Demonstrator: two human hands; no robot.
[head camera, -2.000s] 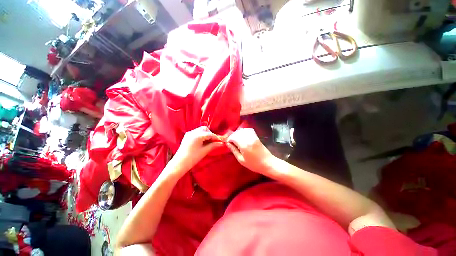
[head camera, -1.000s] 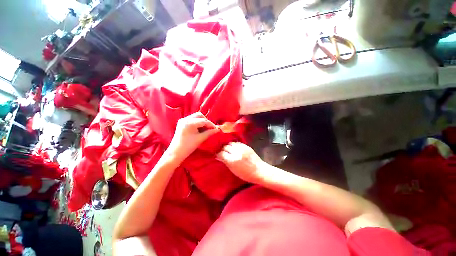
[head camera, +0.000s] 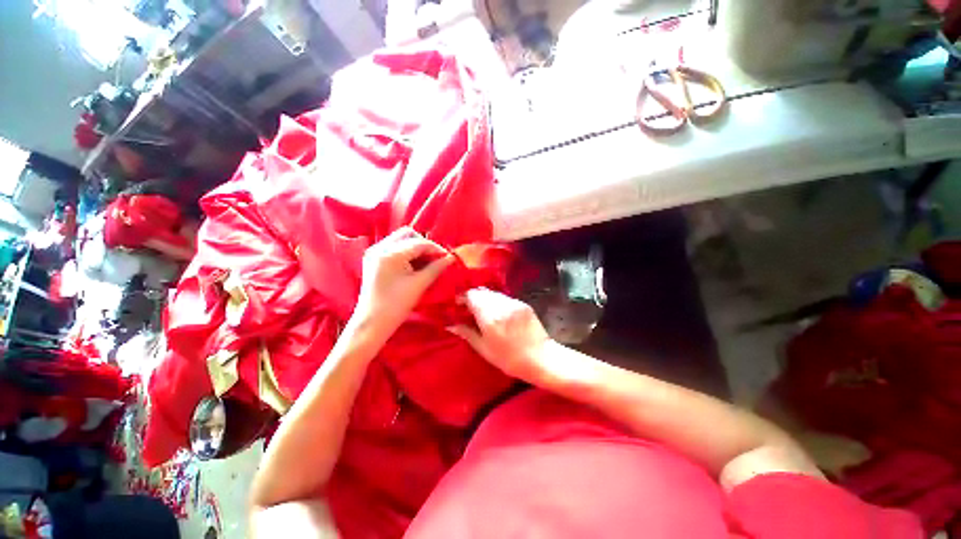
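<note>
A large bunched heap of shiny red fabric (head camera: 348, 200) lies over the left end of the machine table and hangs down to my lap. My left hand (head camera: 395, 276) pinches the fabric's edge between thumb and fingertips. My right hand (head camera: 504, 332) is just to the right and slightly lower, its fingertips on the same fabric. An orange-red strip of the edge shows between and above the fingers. Tan-gold strips (head camera: 271, 379) show among the folds at low left.
Scissors with yellow-orange loop handles (head camera: 681, 99) lie on the pale machine bed (head camera: 601, 184). A round shiny metal piece (head camera: 208, 426) is low left by the heap. Dark red cloth (head camera: 859, 368) lies at right. Red piles and shelves stand at far left.
My hands have moved apart from their meeting point on the edge, the left slightly up and left, the right slightly lower. The view has shifted a little.
</note>
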